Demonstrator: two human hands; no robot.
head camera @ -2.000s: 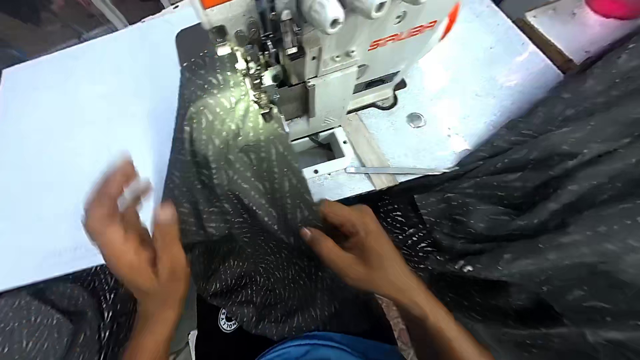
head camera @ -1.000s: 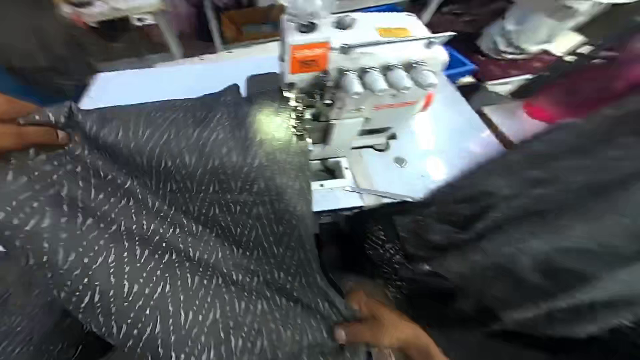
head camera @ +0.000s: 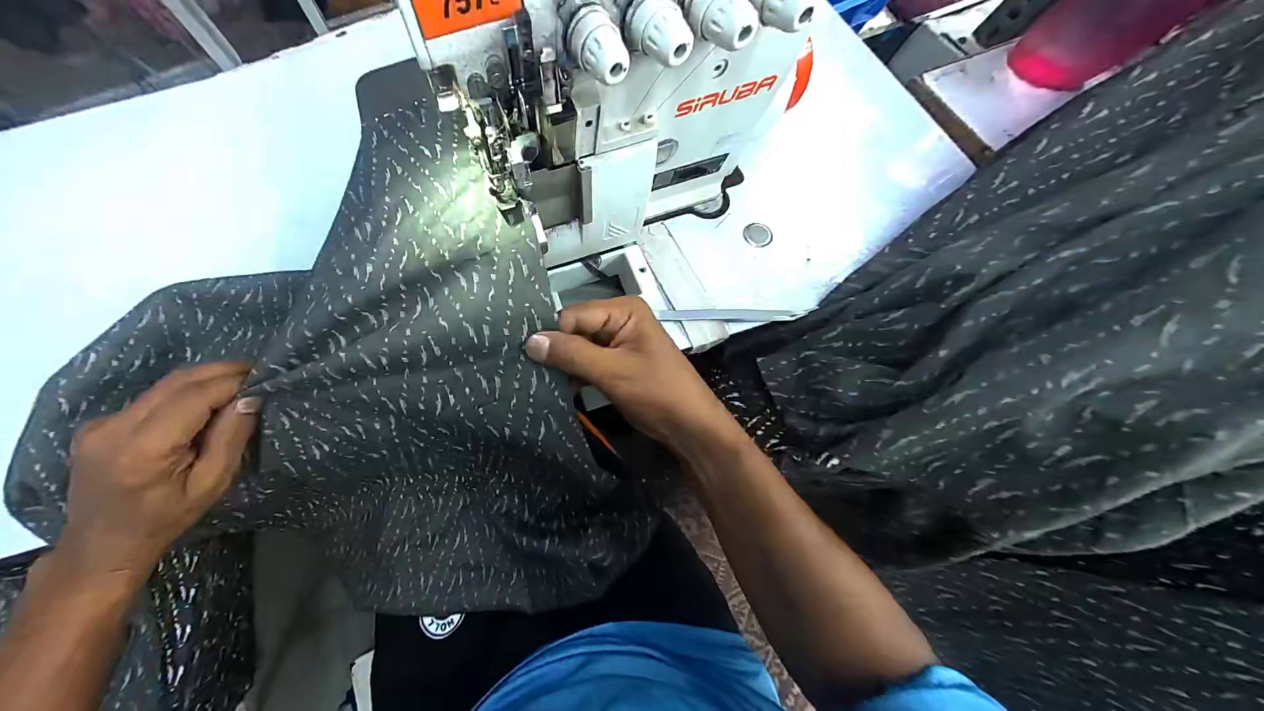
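A dark grey fabric piece with light flecks [head camera: 425,395] lies over the machine table and hangs down over my lap. Its upper part reaches under the presser foot [head camera: 509,202] of a white Siruba overlock sewing machine [head camera: 622,138], whose lamp lights the cloth. My left hand [head camera: 163,444] pinches a fold of the fabric at the left, between thumb and fingers. With thumb and forefinger, my right hand [head camera: 622,360] grips the fabric's right edge, just below the machine's front. The fingertips under the cloth are hidden.
A large heap of the same flecked fabric [head camera: 1066,346] rises at the right. Grey tweezers or a similar thin metal tool [head camera: 731,315] lie at the front edge of the white table [head camera: 168,188]. A pink translucent object [head camera: 1076,44] is at the upper right.
My left hand, at the far left a second ago with the fabric spread wide, is now nearer the middle, pinching a fold. My right hand is now closer to the machine. The view has shifted.
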